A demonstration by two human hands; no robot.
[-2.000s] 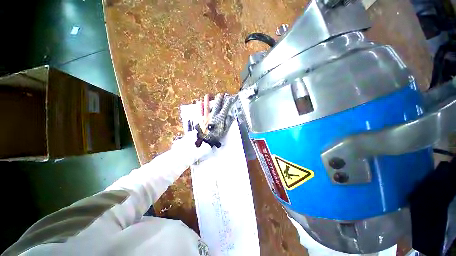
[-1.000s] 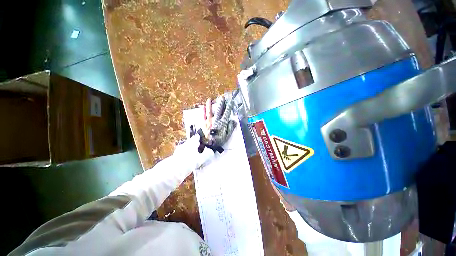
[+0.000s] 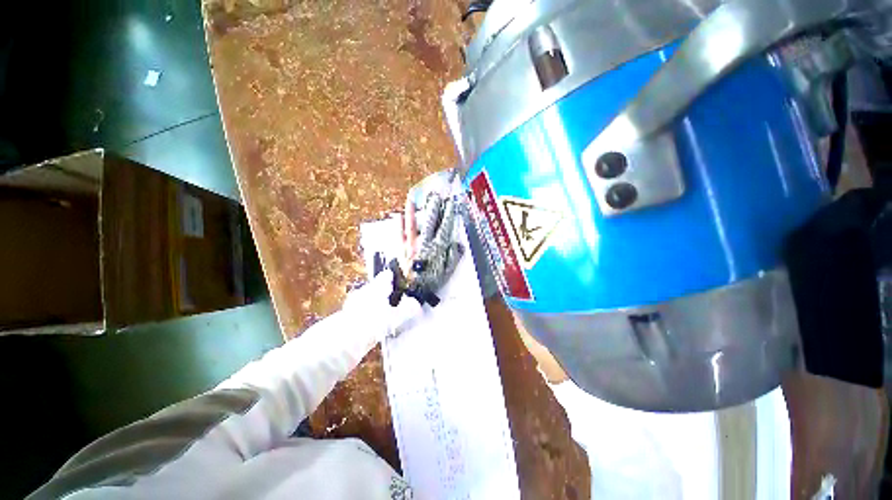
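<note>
My left hand [image 3: 431,246], in a grey mesh glove with a dark wrist strap and some fingers bare, lies on the far end of a long white fabric strip [image 3: 445,391]. Its fingers are extended and point away from me. The blue and silver motor of the cloth cutting machine [image 3: 665,205] fills the upper right, close beside my fingertips. The motor hides its blade and base. My right hand is not in view.
A brown mottled table [image 3: 323,117] has its edge on the left. A cardboard box [image 3: 147,244] stands beside it over the green floor. White fabric [image 3: 636,449] with a grey-beige strip [image 3: 736,449] lies at the lower right.
The machine has moved down the picture, towards me, and slightly left. More of the white fabric and grey-beige strip shows below it. My left hand stays on the strip with little movement.
</note>
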